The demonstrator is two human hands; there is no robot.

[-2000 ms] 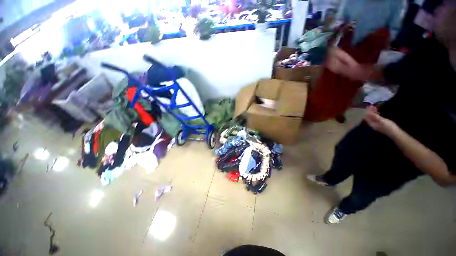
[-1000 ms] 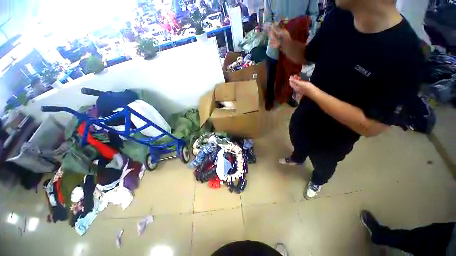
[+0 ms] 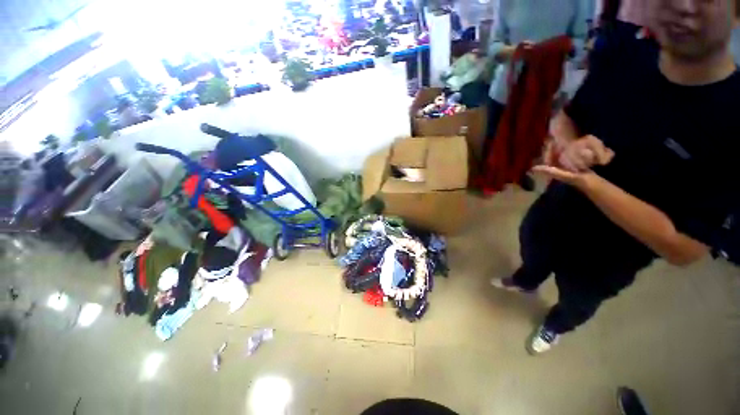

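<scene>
Neither of my hands is in the picture. Nearest in front of me on the tiled floor lies a multicoloured scrap bundle (image 3: 389, 267) with a cream ring. Behind it stands a brown carton (image 3: 422, 190) with its flaps partly folded. To the left, a larger heap of fabric offcuts (image 3: 182, 280) lies on the floor. A blue hand truck (image 3: 272, 190) with small black wheels leans on that heap. A dark round shape shows at the bottom edge; I cannot tell what it is.
A person in black (image 3: 633, 162) stands at the right, hands together. Behind, a person in light blue-green holds a rust-red garment (image 3: 527, 113). A second carton (image 3: 454, 126) stands by the low white wall (image 3: 349, 117). Small scraps (image 3: 258, 340) lie on the floor.
The view has swung left again, so things sit further right than a second ago. The person in black has brought both hands together. The rust-red garment is held higher and more in view.
</scene>
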